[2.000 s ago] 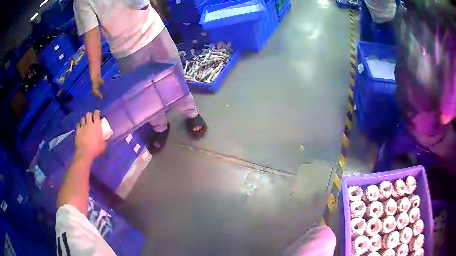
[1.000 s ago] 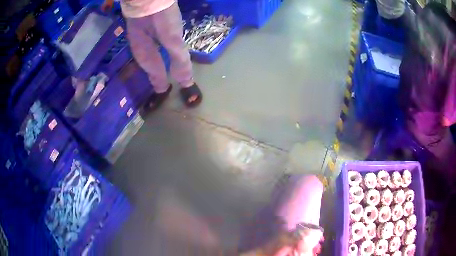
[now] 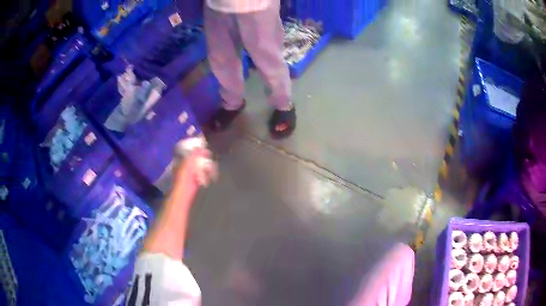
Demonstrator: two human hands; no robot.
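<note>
My left hand (image 3: 202,168) is stretched out over the floor at centre left, blurred. It holds a small whitish thing (image 3: 190,144), probably a foam-sleeved part, at its far side; the blur hides its detail. My right hand is not in view; a pale pink sleeve-like shape (image 3: 389,278) shows at the bottom edge. A purple crate (image 3: 443,263) at the lower right holds rows of upright ring-like parts in white foam-net sleeves (image 3: 476,263).
A person (image 3: 251,54) in dark sandals stands ahead. Stacked blue crates (image 3: 78,155) on the left hold pale wrapped and slender parts (image 3: 108,239). A crate of metal parts (image 3: 299,42) lies behind the person. Yellow-black tape (image 3: 458,113) and more blue crates (image 3: 506,119) are at right.
The crate earlier between my left hand and the person is no longer there. My left hand left the view and is back, further right. The view has shifted, and the right sleeve's hand end is gone.
</note>
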